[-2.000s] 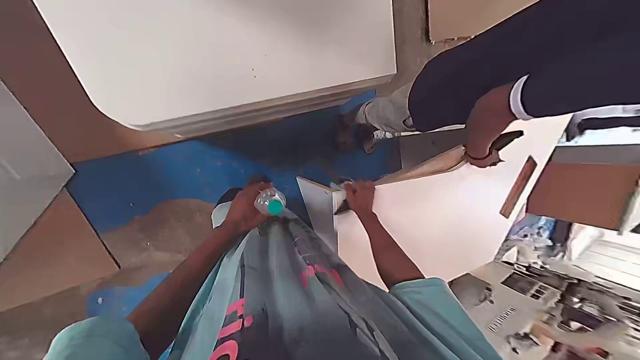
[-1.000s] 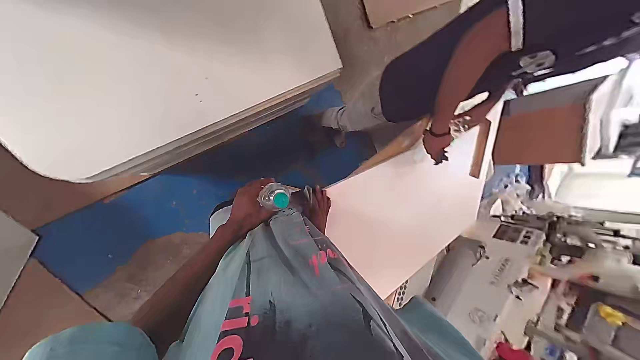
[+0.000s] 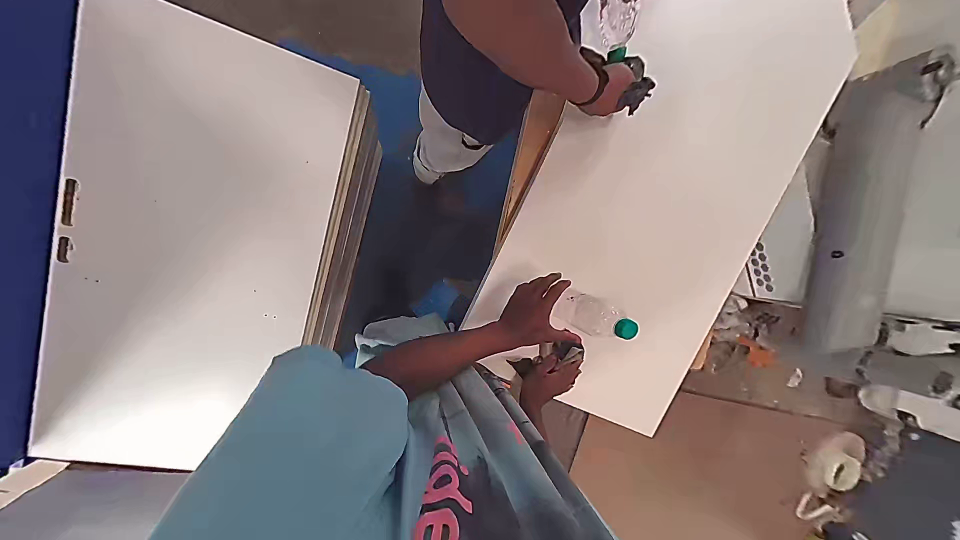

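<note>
A clear plastic bottle with a green cap (image 3: 596,315) lies on a white panel (image 3: 675,187). Beside its base is my left hand (image 3: 532,311), fingers spread and curved, the thumb close to a dark crumpled cloth (image 3: 568,351). My right hand (image 3: 553,379) holds that cloth at the panel's near edge. Farther up the same panel, a co-worker's hand (image 3: 613,91) presses another dark cloth (image 3: 639,86) on the surface, with a second green-capped bottle (image 3: 619,26) right by it.
On the left stands a stack of white panels (image 3: 202,225), its top one with two slots near the edge. The co-worker's leg (image 3: 446,139) is in the gap between stack and panel, over blue flooring. A grey cylindrical object (image 3: 859,202) and clutter lie on the right.
My left hand held the bottle upright near my body; now the bottle lies on the panel with that hand open beside it. The co-worker's hand is now on the panel. The view has turned strongly.
</note>
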